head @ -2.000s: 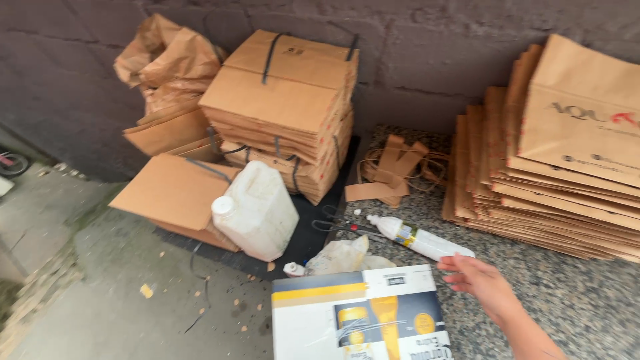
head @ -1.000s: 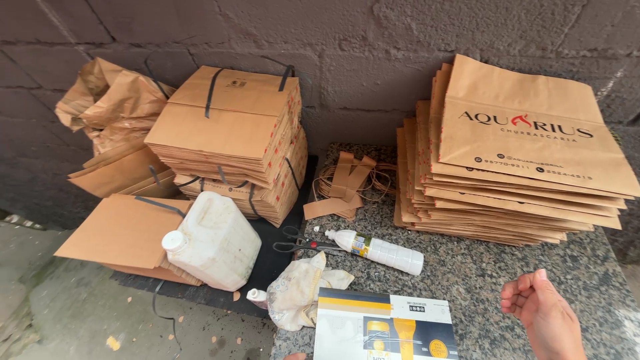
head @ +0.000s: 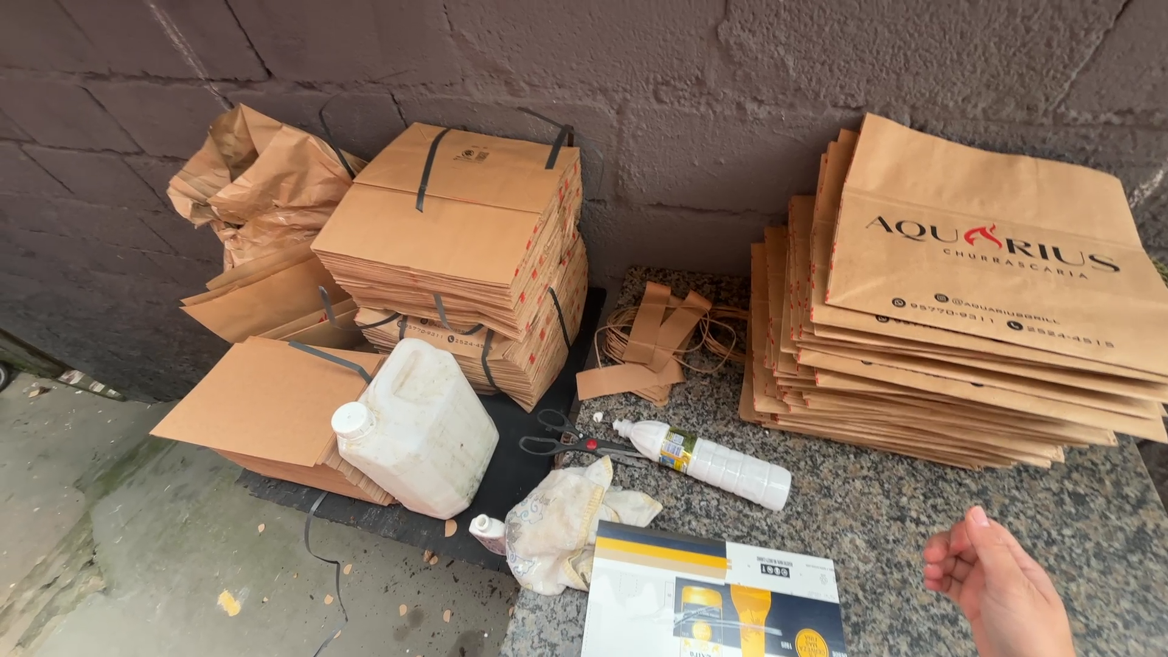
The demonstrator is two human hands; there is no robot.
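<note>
My right hand hovers above the granite slab at the lower right, fingers loosely curled, with nothing visible in it. My left hand is out of view. A printed cardboard box lies at the front edge, left of my right hand. Behind it a white plastic bottle lies on its side, its neck touching or overlapping the blades of black-handled scissors. A crumpled stained cloth rests beside the box, next to a small white bottle. Flattened printed kraft paper bags are stacked at the right.
Strapped bundles of kraft bags, another bundle and crumpled brown paper stand at the left, with a white plastic jerrycan. Kraft strips and cord handles lie by the block wall.
My right hand has moved away from the white bottle, toward the right, and its fingers have curled. The view has shifted.
</note>
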